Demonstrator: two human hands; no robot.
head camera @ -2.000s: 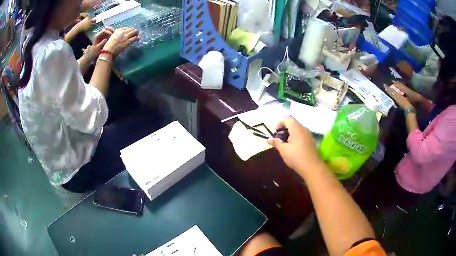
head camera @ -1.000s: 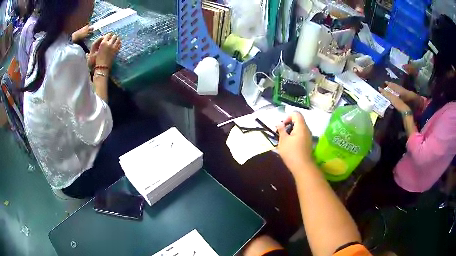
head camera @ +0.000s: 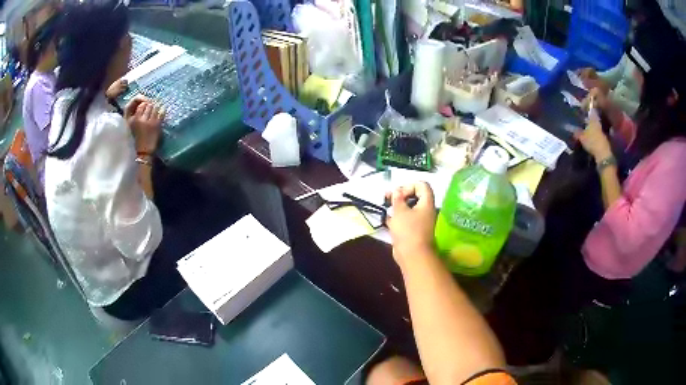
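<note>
My right hand (head camera: 410, 214) is over the brown desk, fingers closed around a small black piece (head camera: 410, 201). More black strips (head camera: 361, 203) lie just left of it on white and yellowish backing paper (head camera: 335, 228). A drink bottle (head camera: 475, 218) with a bright green label and white cap stands right beside my hand. A stack of white printed sheets (head camera: 235, 263) lies on the dark-green table. A single printed sheet (head camera: 280, 374) is cut off by the bottom edge. My left hand is not in view.
A dark phone (head camera: 183, 326) lies beside the stack on the green table (head camera: 301, 331). A blue perforated file rack (head camera: 282, 98), a green circuit board (head camera: 405, 148) and small boxes crowd the desk. One person in white sits left, another in pink right.
The view has shifted, so the desk items appear further left. My right hand stays by the strips, its fingers now bent more tightly around the black piece. The person in pink has raised their hands.
</note>
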